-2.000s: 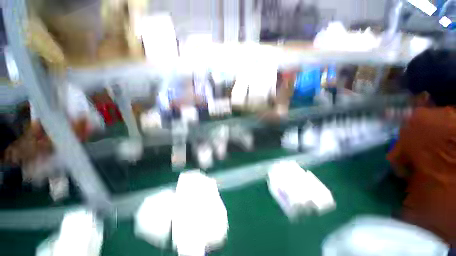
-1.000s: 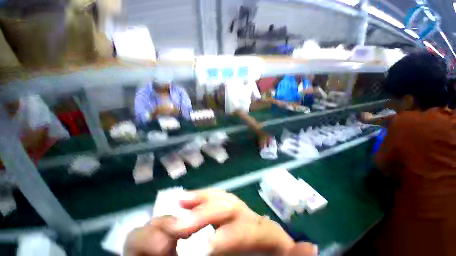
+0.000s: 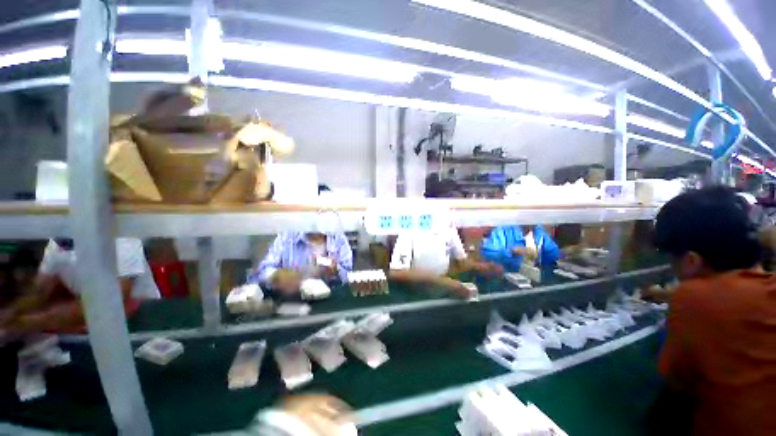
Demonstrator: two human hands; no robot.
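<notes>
One of my hands, seemingly my right hand [image 3: 316, 412], shows at the bottom edge, blurred and mostly cut off. A pale white thing [image 3: 276, 421] lies against its left side; whether the hand grips it cannot be told. My left hand cannot be made out. White opened cartons [image 3: 502, 414] stand grouped on the green bench to the right of my hand, cut off by the bottom edge.
A white strip [image 3: 408, 409] divides bench from belt. Flat white cartons [image 3: 293, 364] and a row of white open pieces [image 3: 519, 345] lie on the belt. A metal post [image 3: 98, 213] stands left. A person in orange [image 3: 723, 341] sits right; others work opposite.
The view has tilted up, so the bench sits lower in the picture. The two hands that held a small white thing together have dropped mostly out of view.
</notes>
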